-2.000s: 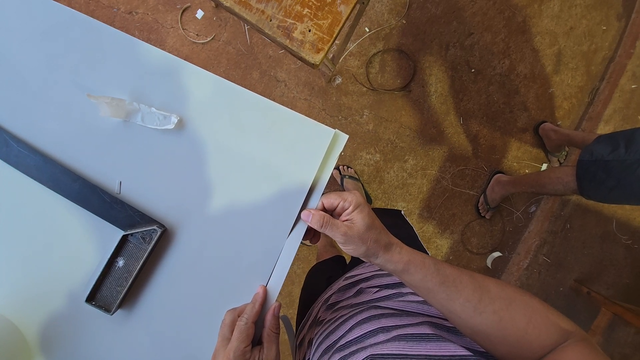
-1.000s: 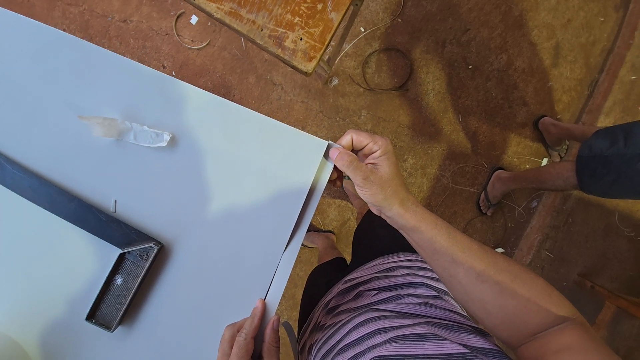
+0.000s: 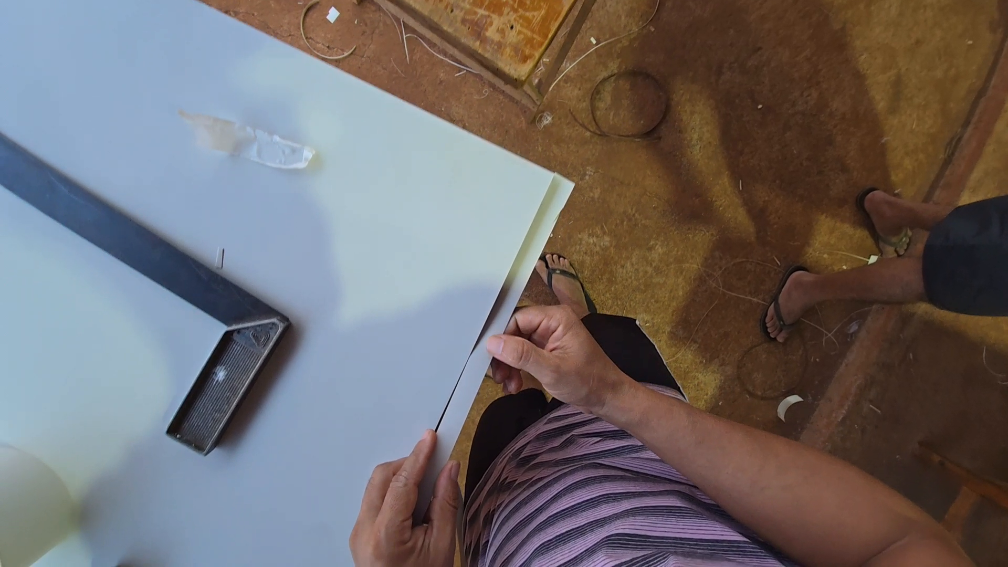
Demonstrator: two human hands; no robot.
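A thin pale strip point(image 3: 520, 272) runs along the right edge of a large white board point(image 3: 378, 236). My right hand point(image 3: 551, 354) pinches the strip about midway, thumb on top and fingers curled beneath. Lower down, my left hand point(image 3: 405, 504) has its fingers and thumb on the strip and the board's edge. A narrow dark gap shows between strip and board from my left hand upward. On the board lie a dark metal try square point(image 3: 228, 386) and a crumpled piece of clear plastic point(image 3: 252, 146).
A small sliver point(image 3: 220, 257) lies near the square's blade. Past the board are a worn wooden board point(image 3: 504, 31), a coiled thin band point(image 3: 630, 104) and scraps on the floor. Another person's legs in sandals point(image 3: 850, 283) are at the right. A pale round thing point(image 3: 31, 504) shows at the lower left.
My right hand went up to the board's corner and has now come back down along the strip. My left hand stays near the lower part of the edge.
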